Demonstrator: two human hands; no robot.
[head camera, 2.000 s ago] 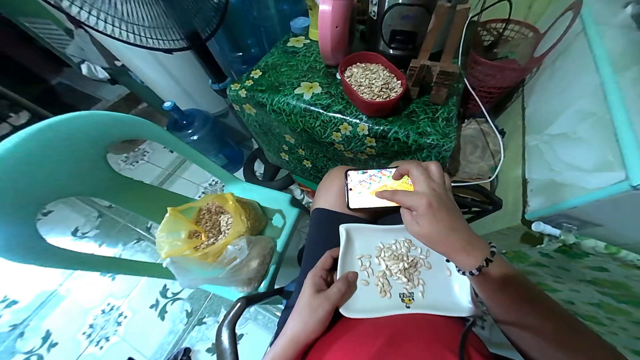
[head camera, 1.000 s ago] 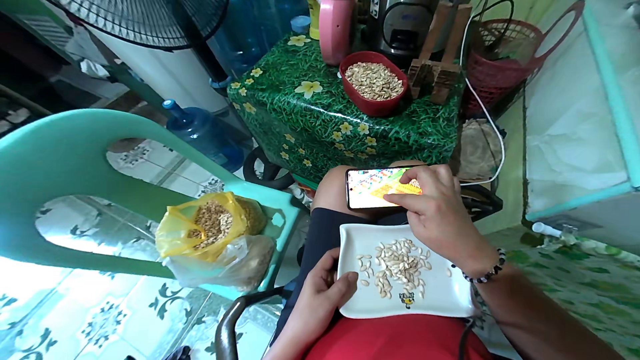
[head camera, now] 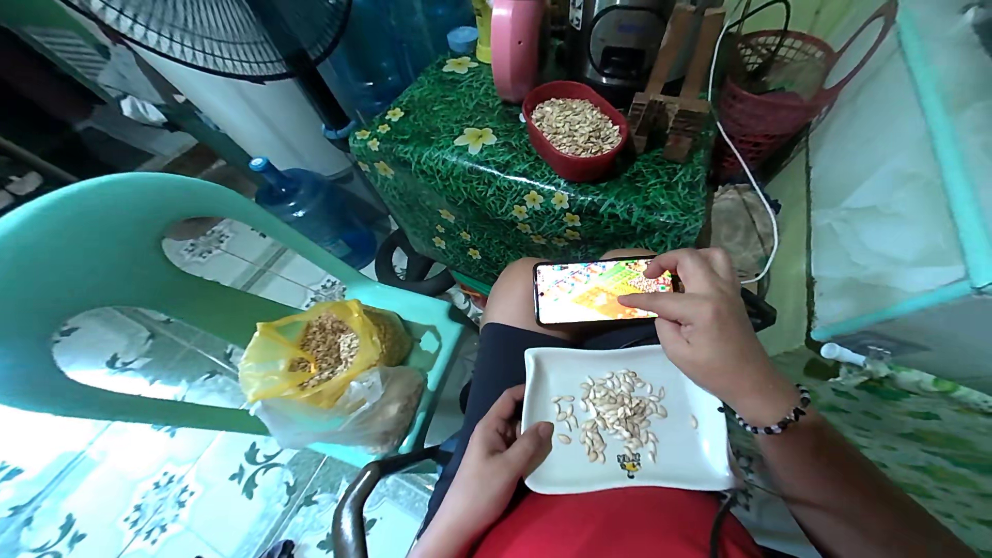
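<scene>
A white square plate (head camera: 558,473) with a loose heap of pale seeds (head camera: 620,407) rests on my lap. My left hand (head camera: 508,442) grips its left edge, thumb on the rim. Beyond the plate, a smartphone (head camera: 577,293) with a bright, colourful screen lies across my thighs near the knees. My right hand (head camera: 697,318) is over the phone's right end, thumb and index finger apart at the screen, holding nothing. A beaded bracelet (head camera: 775,422) circles the right wrist. Whether the fingertips touch the glass cannot be told.
A red bowl (head camera: 573,167) of seeds or husks stands on the green flowered tablecloth (head camera: 449,178). Yellow and clear plastic bags (head camera: 271,360) of similar pieces sit on the green plastic chair (head camera: 93,209) at left. A metal armrest (head camera: 353,496) is beside my left forearm.
My right thumb and index finger have shifted over the phone screen and now stand farther apart. The left hand keeps its hold on the plate.
</scene>
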